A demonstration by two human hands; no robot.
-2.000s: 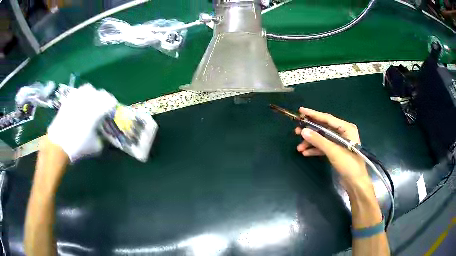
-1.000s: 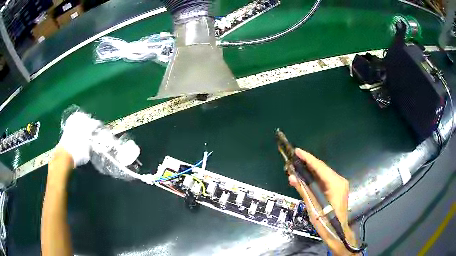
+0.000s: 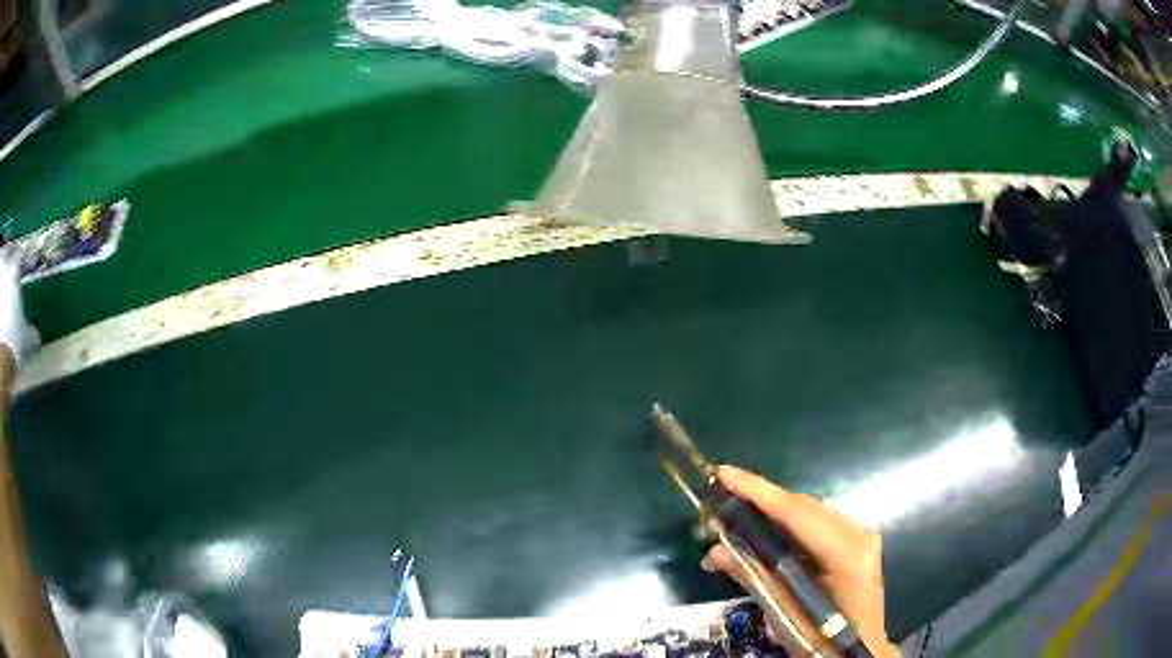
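Observation:
My right hand [image 3: 823, 559] is bare and holds a soldering iron [image 3: 758, 540], its brownish tip pointing up and left above the bench mat. An open power strip [image 3: 540, 635] lies below it, cut off by the bottom edge, with blue and white lead wires [image 3: 401, 604] standing up near its left end. The bagged cord bundle [image 3: 129, 630] is partly visible at the bottom left. My left hand [image 3: 10, 312], in a white glove, is mostly cut off by the left edge, so its fingers are hidden.
Another power strip [image 3: 84, 238] lies on the green belt at left. A metal fume hood [image 3: 668, 154] hangs over the speckled rail [image 3: 321, 276]. Behind it are a bagged cord [image 3: 488, 36] and another strip [image 3: 784, 16]. A dark soldering station [image 3: 1105, 309] stands right.
My left hand has let go of the cord bundle and moved to the left edge. The view has shifted, leaving the strip at the bottom edge. My right hand still holds the iron.

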